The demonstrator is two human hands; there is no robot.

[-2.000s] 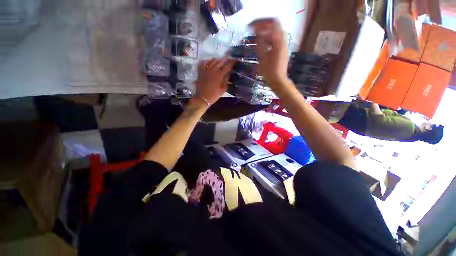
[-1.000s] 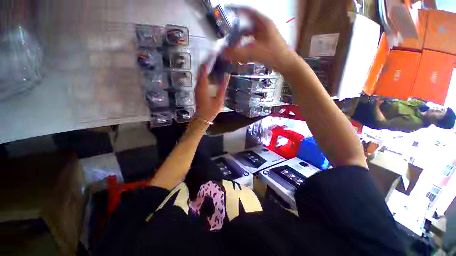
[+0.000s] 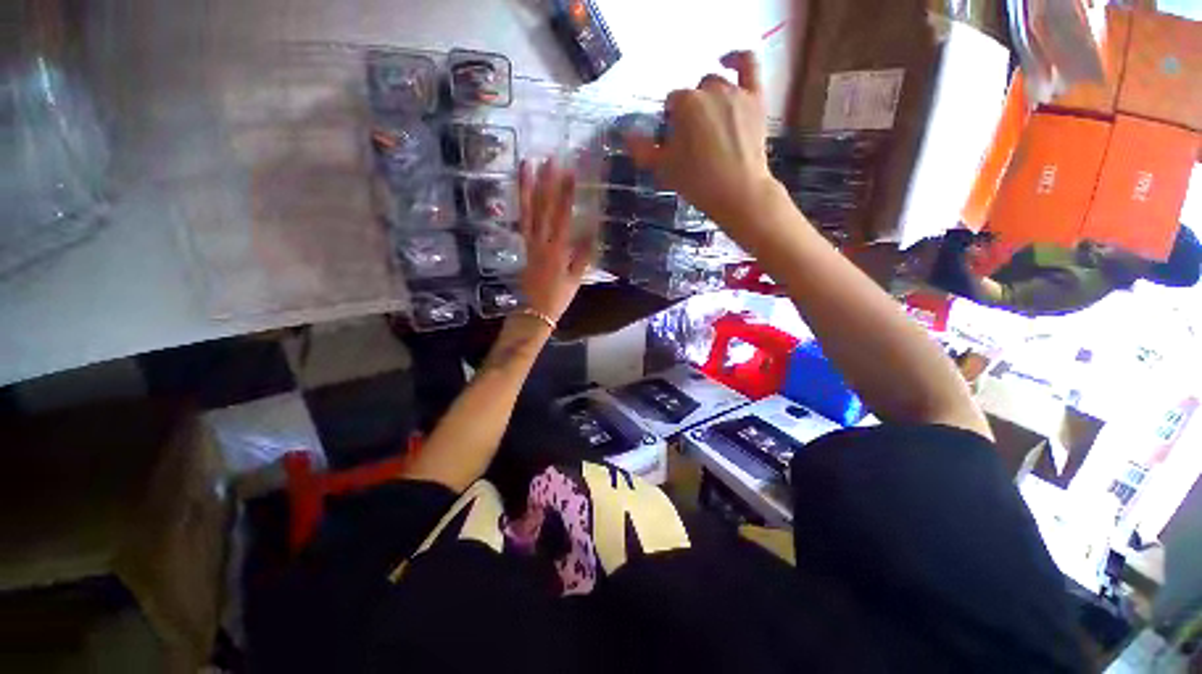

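Observation:
Clear plastic blister packs (image 3: 477, 148) lie on the white table, with two columns of pockets holding small coiled pieces. My left hand (image 3: 554, 237) lies flat over the trays just right of these columns, fingers spread, holding nothing that I can see. My right hand (image 3: 705, 138) is above the dark filled packs (image 3: 666, 244), fingers bent; its fingertips are blurred and I cannot tell whether they hold something. A dark packed item with an orange mark (image 3: 584, 37) lies at the top of the table.
A brown carton (image 3: 857, 53) stands at the right of the table, with orange boxes (image 3: 1055, 178) beyond it. White product boxes (image 3: 659, 395), a red stool (image 3: 749, 356) and a blue stack (image 3: 820, 382) are below. Another person (image 3: 1074, 277) is at the right.
The dark item raised between my hands one second ago is no longer held up there. My left hand has opened and flattened over the trays; my right hand has moved lower.

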